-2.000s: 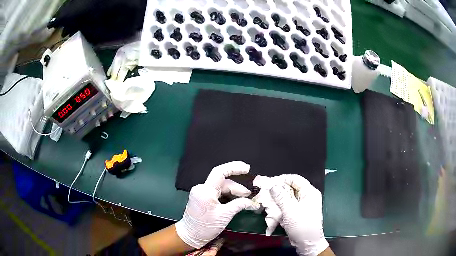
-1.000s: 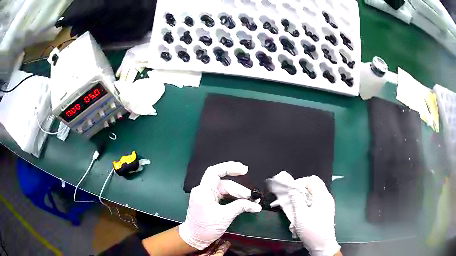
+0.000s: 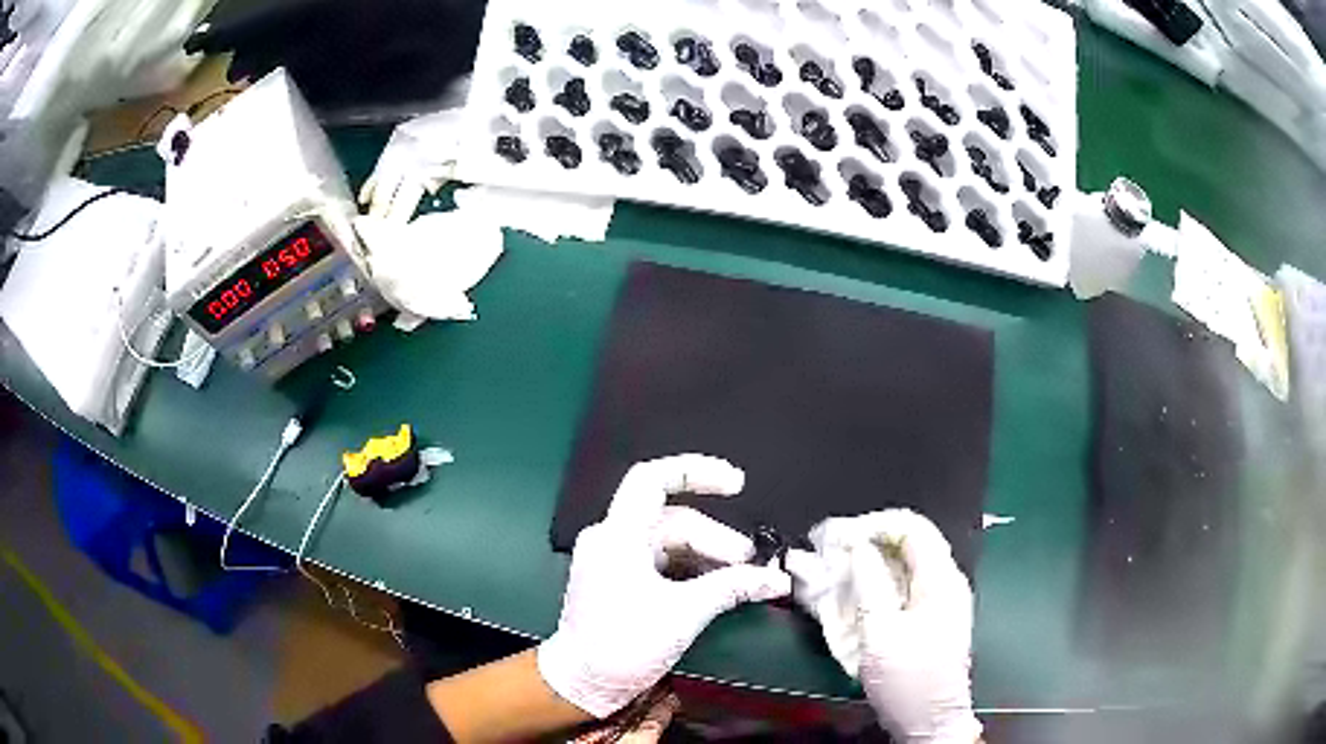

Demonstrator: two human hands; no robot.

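My left hand (image 3: 640, 589), in a white glove, holds a small glossy black unit (image 3: 768, 547) between thumb and fingertip over the front edge of the black foam mat (image 3: 800, 393). My right hand (image 3: 909, 625), also gloved in white, pinches a white wipe (image 3: 826, 570) against the right side of the unit. The wipe is hard to tell from the glove, and it partly hides the unit.
A white blister tray (image 3: 814, 199) with black units lies behind the mat. A power supply (image 3: 269, 233) with red digits and a yellow-and-black fixture (image 3: 384, 462) with cable are left. A bottle (image 3: 1108, 240), paper (image 3: 1214, 284) and second black mat (image 3: 1163, 465) are right.
The wipe in my right hand has come from slightly apart back against the unit. The view has shifted, so the tray and mat sit farther right in the picture.
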